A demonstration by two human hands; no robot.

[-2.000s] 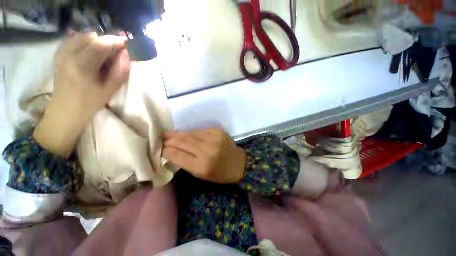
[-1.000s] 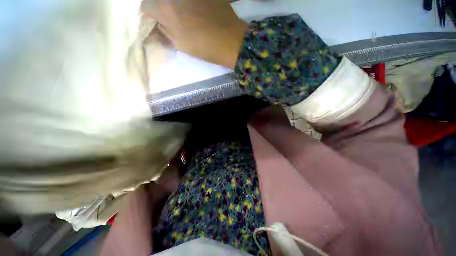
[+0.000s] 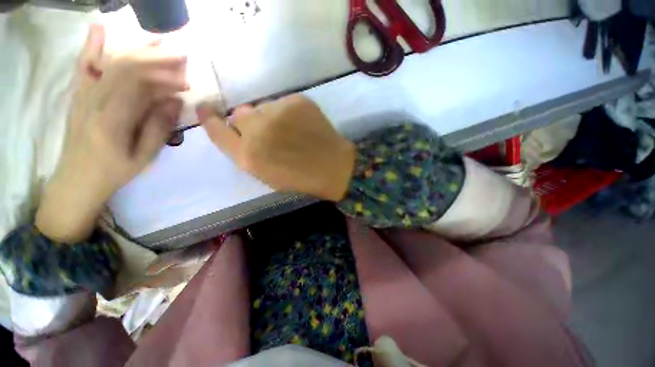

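Cream cloth [image 3: 32, 93] spreads over the machine bed at the left, under and beyond my left forearm. My left hand [image 3: 118, 115] is below the dark machine head [image 3: 161, 13], fingers bent, slightly blurred. Glare hides whether its fingertips grip cloth. My right hand [image 3: 284, 143] is over the table's front part, its fingertips close to my left hand, at the pale edge under the lamp glare. Whether they pinch cloth there is unclear. A small dark round spot [image 3: 174, 137] shows just below my left fingers.
Dark red scissors handles [image 3: 391, 36] lie on the bed beyond my right hand. A grey ruler-like edge [image 3: 474, 132] runs along the table front. Thin black tools [image 3: 607, 46] hang at upper right. A red basket [image 3: 574, 188] with cloth stands below right. Crumpled cream cloth [image 3: 147, 304] is at lower left.
The cream cloth that hung over the table edge and lap, then swept large across the left, now lies further back at the left. The white table front is uncovered. Both hands are at the machine.
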